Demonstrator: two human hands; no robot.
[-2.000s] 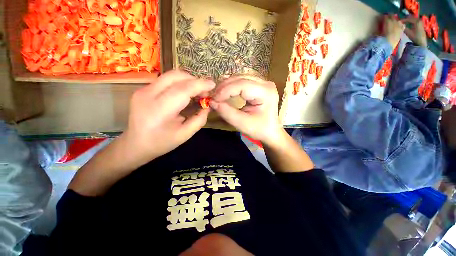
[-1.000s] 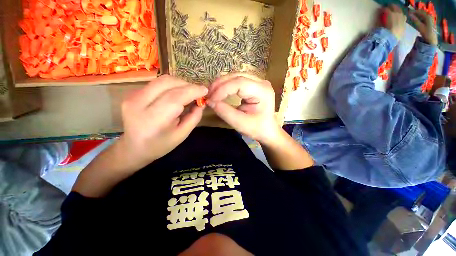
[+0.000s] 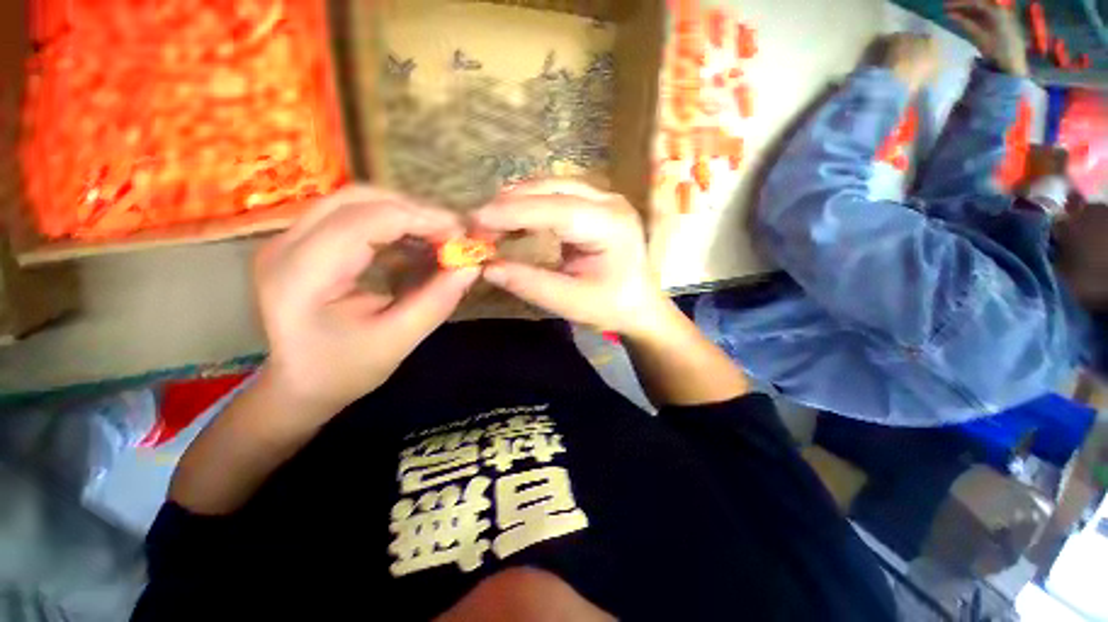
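Observation:
My left hand (image 3: 346, 292) and my right hand (image 3: 577, 249) meet in front of my chest, both bare. A small orange plastic part (image 3: 464, 253) sits between their fingertips. The left thumb and fingers pinch it. The right fingertips are at its right end; whether they hold a small metal part there cannot be told. The frame is blurred. Behind the hands are a box of orange parts (image 3: 146, 228) at left and a box of grey metal parts (image 3: 640, 109) in the middle.
Loose orange pieces (image 3: 705, 146) lie on the pale bench (image 3: 735, 231) right of the metal-parts box. A co-worker in a blue denim jacket (image 3: 851, 231) sits at right, arms over the bench. More orange parts lie near the green ledge (image 3: 1057, 73). A brown box edge (image 3: 37, 298) shows far left.
The view has shifted, so boxes and hands sit further left in the picture. More of the orange part shows between my fingertips, which are slightly further apart. The co-worker's hands have moved apart.

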